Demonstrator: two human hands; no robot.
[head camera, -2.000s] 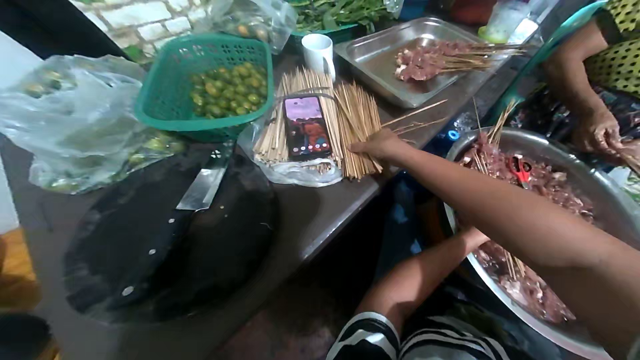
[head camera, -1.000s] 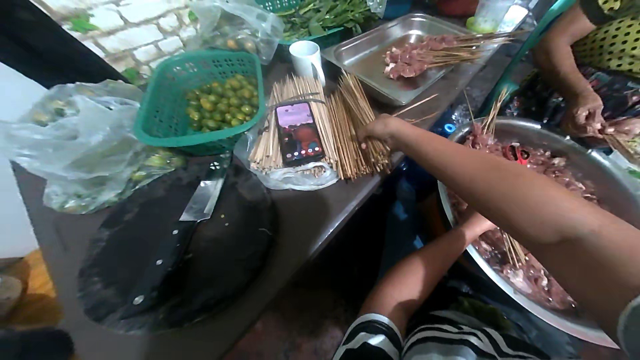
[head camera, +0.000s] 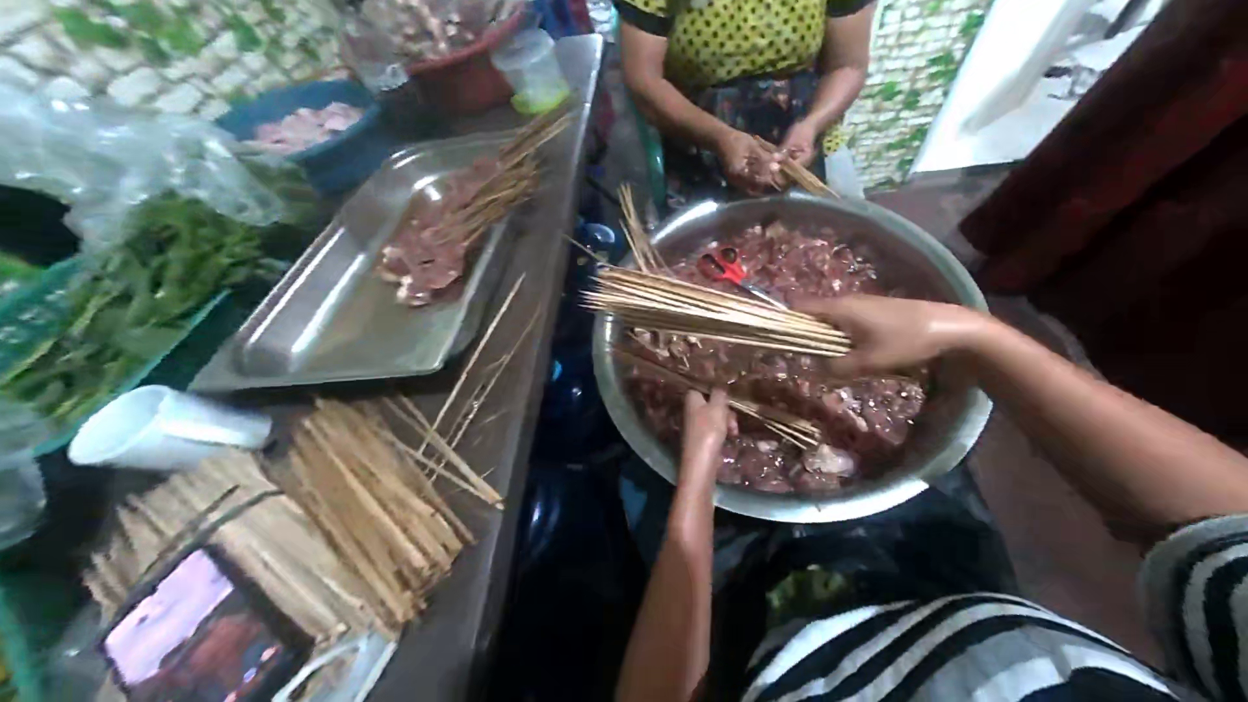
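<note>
My right hand (head camera: 877, 331) grips a thick bundle of bamboo skewers (head camera: 717, 312) above a wide metal basin (head camera: 960, 439). Raw meat pieces (head camera: 775, 234) fill the basin. My left hand (head camera: 709, 419) is at the basin's near left side, its fingers on a few thin skewers (head camera: 780, 421) that lie over the meat; its grip is partly hidden. Red-handled scissors (head camera: 723, 265) rest on the meat behind the bundle. More skewers (head camera: 639, 229) lean upright at the basin's far left rim.
On the table at left are a metal tray (head camera: 341, 361) with skewered meat (head camera: 439, 234), a white mug (head camera: 161, 429), skewer piles (head camera: 380, 507), a smartphone (head camera: 205, 634) and leafy greens (head camera: 156, 283). Across the basin, a person's hands (head camera: 770, 161) hold skewers.
My right hand has moved from the skewer pile on the table to above the basin, now with a bundle in it. The view has swung right.
</note>
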